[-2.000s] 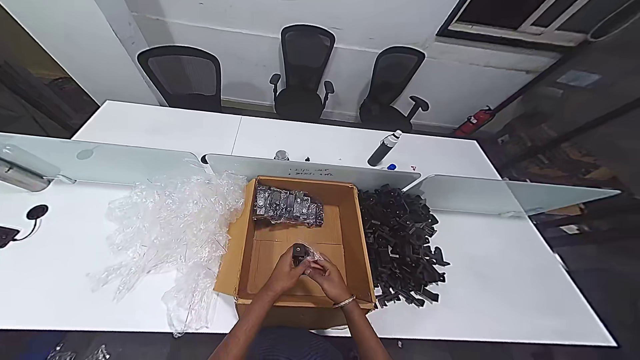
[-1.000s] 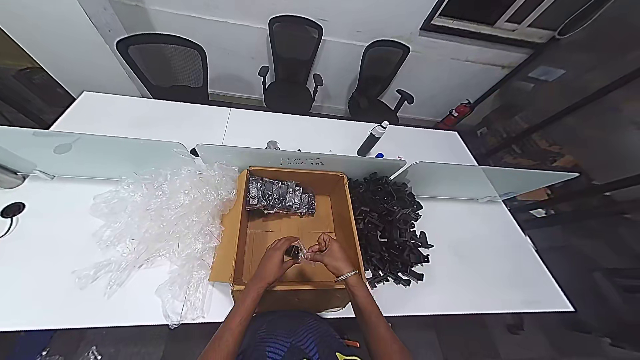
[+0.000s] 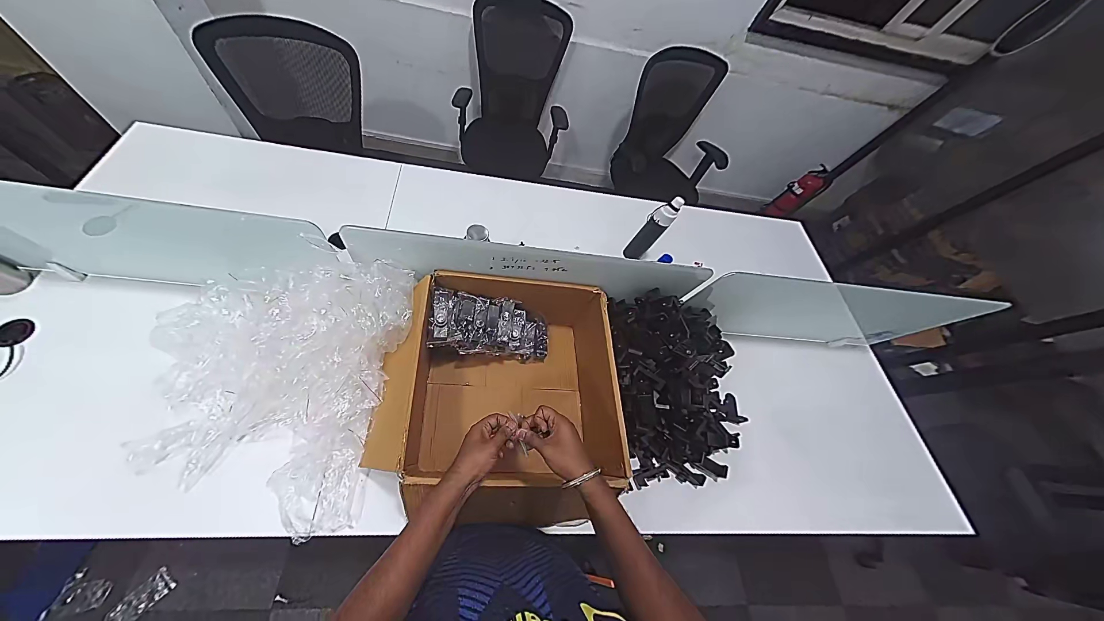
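My left hand (image 3: pixel 485 442) and my right hand (image 3: pixel 554 438) meet over the near part of an open cardboard box (image 3: pixel 608 379). Between their fingertips they pinch a small piece of clear plastic (image 3: pixel 520 434); whether a part is inside it is hidden by the fingers. Several dark parts wrapped in clear plastic (image 3: pixel 487 323) lie in a row at the far left inside the box. Left of the box spreads a heap of clear plastic bags (image 3: pixel 276 345). On its right side lies a pile of black plastic parts (image 3: pixel 677 388).
Frosted glass dividers (image 3: pixel 862 306) cross the white table (image 3: pixel 828 431) behind the box. Beyond them stand a dark bottle with a white cap (image 3: pixel 654 228) and a small round container (image 3: pixel 476 233). Mesh office chairs (image 3: pixel 517 86) stand along the wall, with a red fire extinguisher (image 3: pixel 798 191) at right.
The dark part seen in my left hand's fingers earlier is no longer visible there. Both hands remain over the box, their fingertips now close together on the plastic. The view has shifted somewhat.
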